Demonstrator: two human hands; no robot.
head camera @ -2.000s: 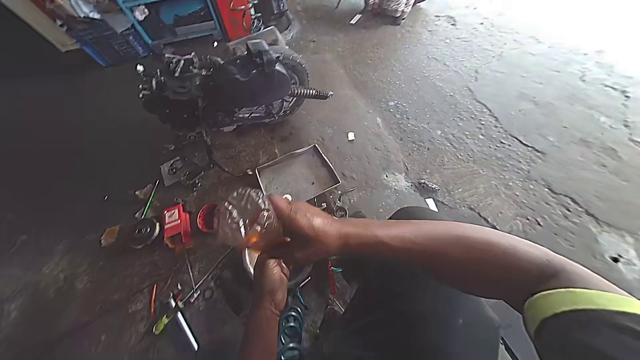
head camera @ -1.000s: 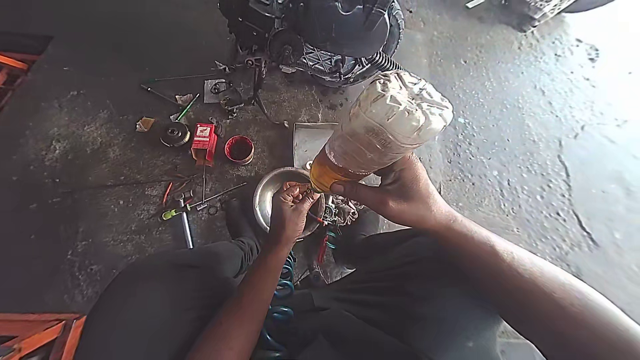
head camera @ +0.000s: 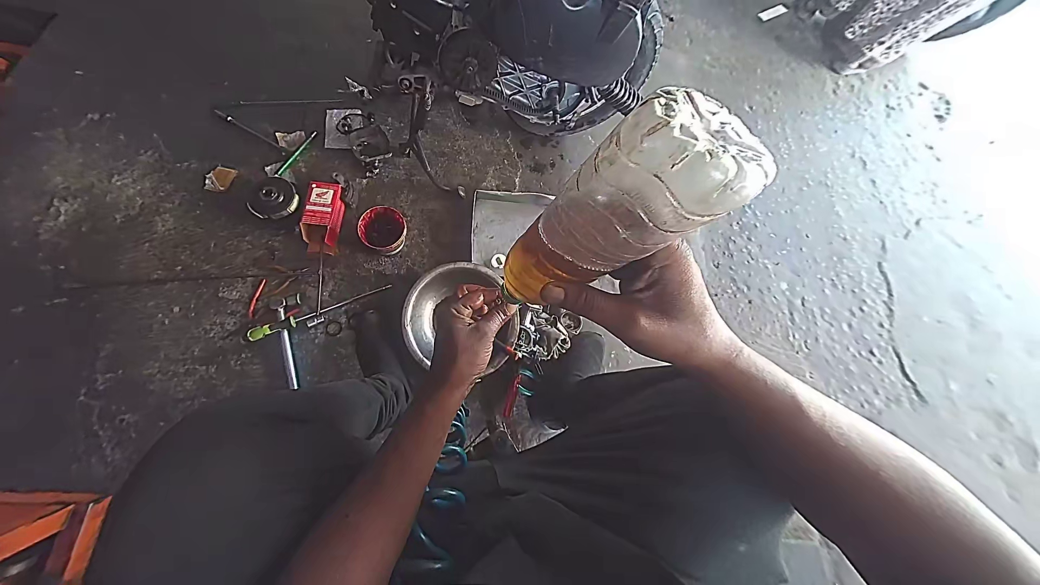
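Observation:
A clear plastic bottle (head camera: 626,195) is tipped with its neck down to the left, amber liquid gathered at the neck end. My right hand (head camera: 662,305) grips it from below, thumb along the lower part. At the bottle's mouth are the fingertips of my left hand (head camera: 475,329), closed on a small part too hidden to identify. Beneath that hand lies a round metal bowl (head camera: 420,313). Metal parts (head camera: 548,331) sit just right of the bowl, below the bottle.
A partly stripped motorcycle (head camera: 561,49) stands ahead. A metal tray (head camera: 500,219), a red tub (head camera: 382,230), a red box (head camera: 322,213), a black round part (head camera: 274,197) and a T-handle tool (head camera: 288,341) lie on the floor. A coiled blue air hose (head camera: 445,497) runs between my legs.
The bottle, upright-looking and blurred between both hands two seconds ago, is now plainly tipped in my right hand. The view has swung to the left and down.

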